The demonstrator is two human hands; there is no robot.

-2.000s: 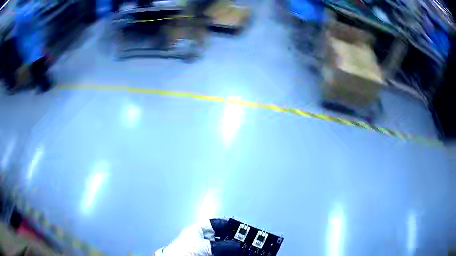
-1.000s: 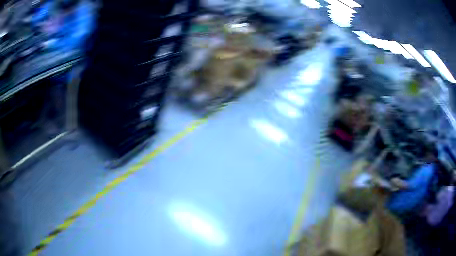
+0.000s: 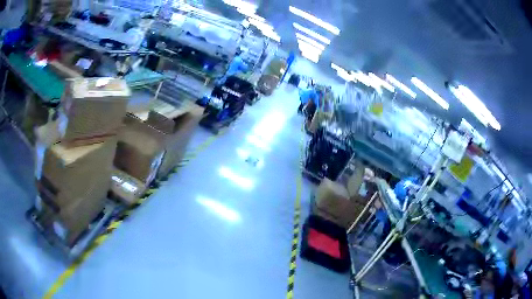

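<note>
Neither of my hands is in the picture, and no held piece shows. Nearest in front of me is the glossy blue-grey floor aisle (image 3: 192, 251) with bright light reflections. A black crate (image 3: 325, 243) with a red patch inside stands on the floor at the right of the aisle. Stacked brown cartons (image 3: 93, 117) stand on a low base at the left, beside the yellow-black floor line.
Open cartons (image 3: 140, 149) stand beside the stack. A pale pipe frame (image 3: 402, 225) rises at the right by crowded benches. Black crates (image 3: 328, 156) line the aisle further off. A person in blue (image 3: 309, 98) is far down the aisle. A green-topped bench (image 3: 36, 76) is at left.
The view has swung round and lifted to look along the aisle. My gloved hand and the black board, seen two seconds ago at the bottom edge, are out of view.
</note>
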